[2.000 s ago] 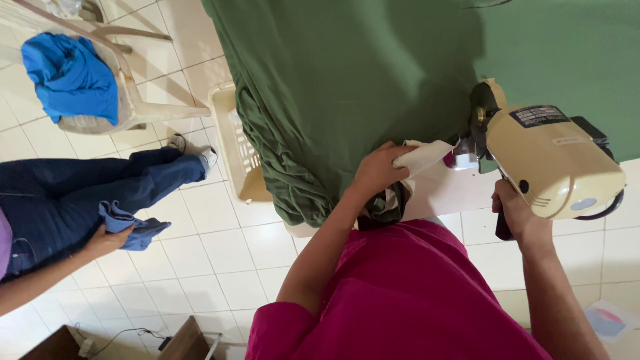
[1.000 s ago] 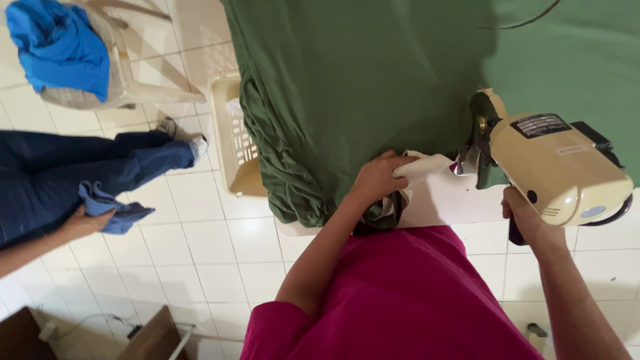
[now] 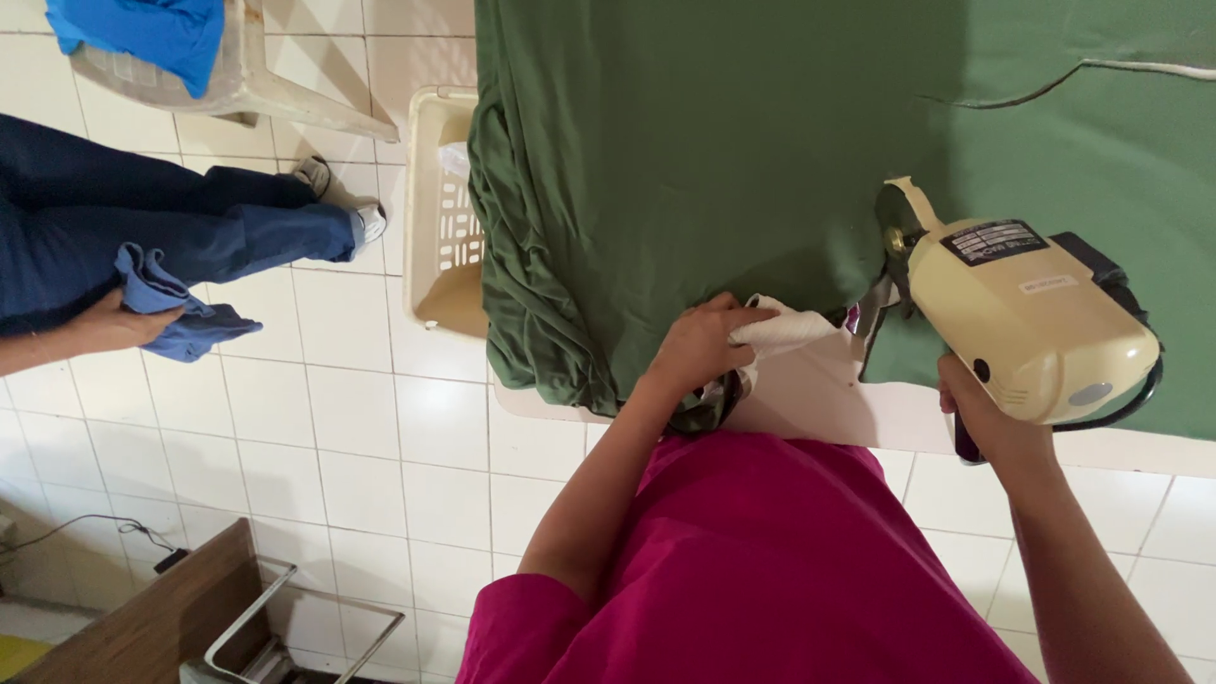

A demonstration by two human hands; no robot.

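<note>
Green fabric (image 3: 722, 142) lies spread in layers over a pale table (image 3: 798, 404), bunched at its left end. My right hand (image 3: 997, 413) grips the dark handle of a cream-coloured electric rotary cloth cutter (image 3: 1035, 313), whose round blade is at the fabric near the front edge. A cut opening shows beside the blade. My left hand (image 3: 703, 347) holds a folded piece of whitish cloth (image 3: 784, 328) just left of the cutter, above the bundled green edge. A long curved slit runs through the fabric at the upper right.
A cream plastic basket (image 3: 423, 209) stands on the tiled floor left of the table. Farther left, another person in jeans holds blue cloth (image 3: 176, 304). A plastic chair (image 3: 313, 104) bears bright blue fabric (image 3: 157, 38). Wooden furniture (image 3: 161, 608) and a metal frame are at lower left.
The cutter has shifted slightly upward, away from the table's front edge, in my right hand. My left hand stays on the whitish cloth. The view has shifted somewhat.
</note>
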